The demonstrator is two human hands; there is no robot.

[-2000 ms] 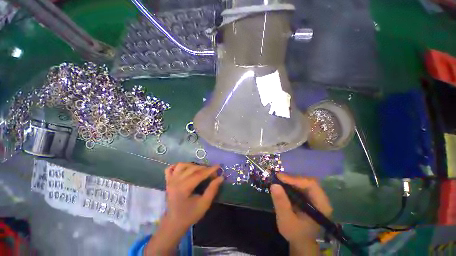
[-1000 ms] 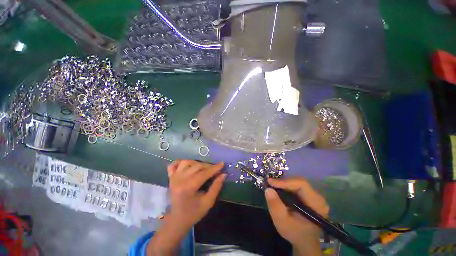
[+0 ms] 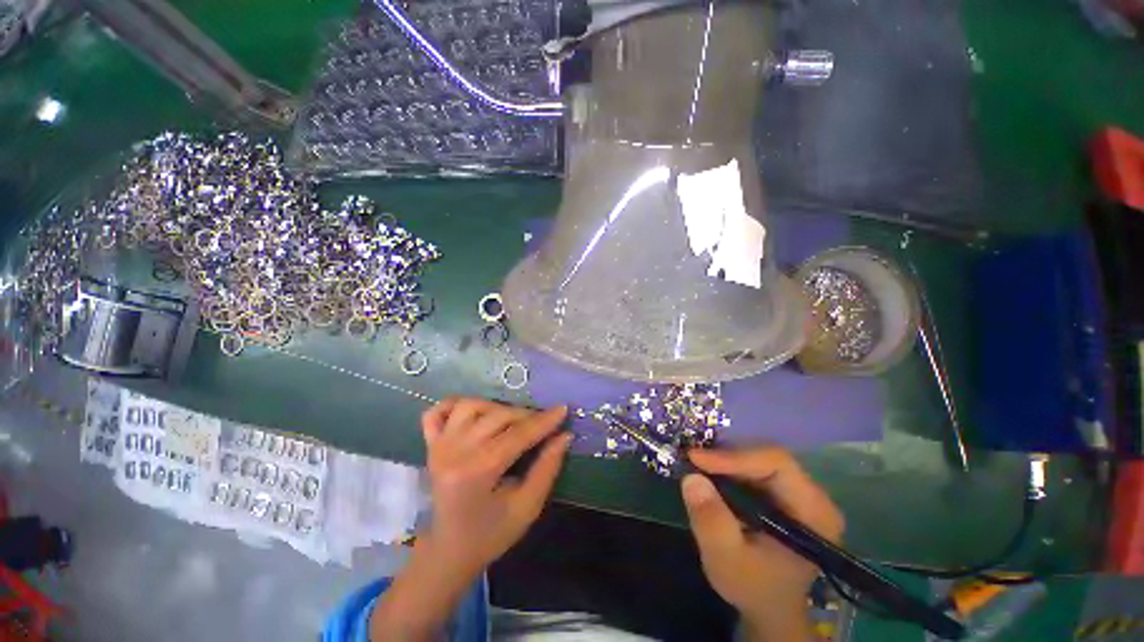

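My right hand (image 3: pixel 765 533) holds a black soldering iron (image 3: pixel 815 547), its thin metal tip pointing up-left over small silver components (image 3: pixel 684 411) heaped on the purple mat (image 3: pixel 815 408). My left hand (image 3: pixel 492 470) is at the mat's left edge, thumb and forefinger close together near the iron's tip. A thin solder wire (image 3: pixel 358 376) runs from the silver spool (image 3: pixel 123 329) to my left hand. Whether a ring part is between the fingertips is too small to tell. Several loose rings (image 3: pixel 516 375) lie above my left hand.
A translucent fume hood (image 3: pixel 652 276) stands just beyond the components. A round tub (image 3: pixel 893 314) and a slim silver stick (image 3: pixel 943 389) are to its right. A large pile of rings (image 3: pixel 251 251) lies left, a white sheet of parts (image 3: pixel 270 477) front left, a blue box (image 3: pixel 1035 339) far right.
Over the last two seconds the iron's tip has moved left, towards my left fingertips. My left hand keeps nearly the same pose. The whole view has shifted slightly.
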